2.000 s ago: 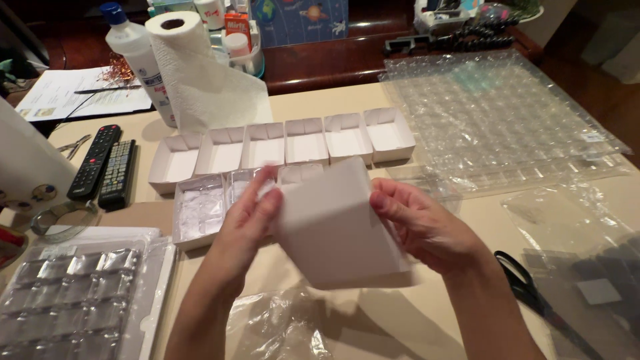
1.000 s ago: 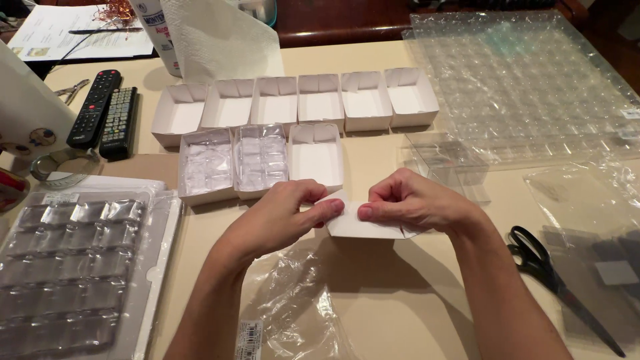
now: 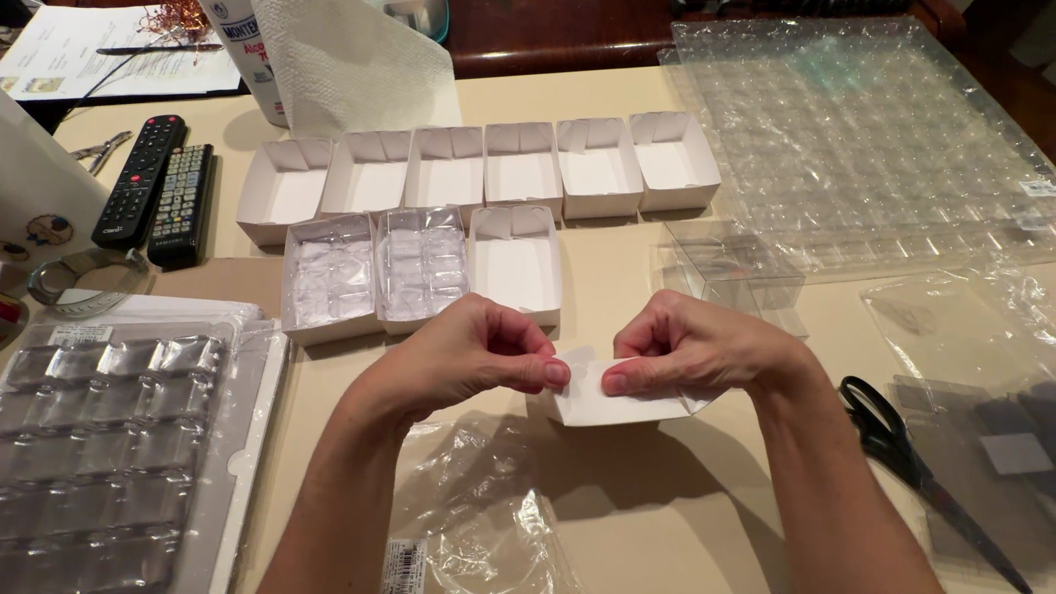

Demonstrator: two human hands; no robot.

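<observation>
A partly folded white cardboard box (image 3: 631, 404) is between my hands above the table. My left hand (image 3: 470, 355) pinches its left corner flap with thumb and forefinger. My right hand (image 3: 693, 346) grips the far side, its thumb on the near face. Beyond them are several open white boxes in two rows, such as the one at the right end of the back row (image 3: 676, 161). In the front row, two boxes hold clear plastic trays (image 3: 334, 276) with compartments; the third (image 3: 518, 264) shows a bare bottom.
Scissors (image 3: 916, 462) lie at right, near a clear plastic box (image 3: 742, 268) and large clear plastic sheets (image 3: 858, 148). Compartmented trays (image 3: 107, 437) lie at left, below two remote controls (image 3: 140, 181). A plastic bag (image 3: 487, 511) lies in front. Behind stands a paper towel roll (image 3: 363, 66).
The white sheet, broad and flat two seconds ago, is now folded up along its edges. My hands have closed in on its flaps. The view has tilted down.
</observation>
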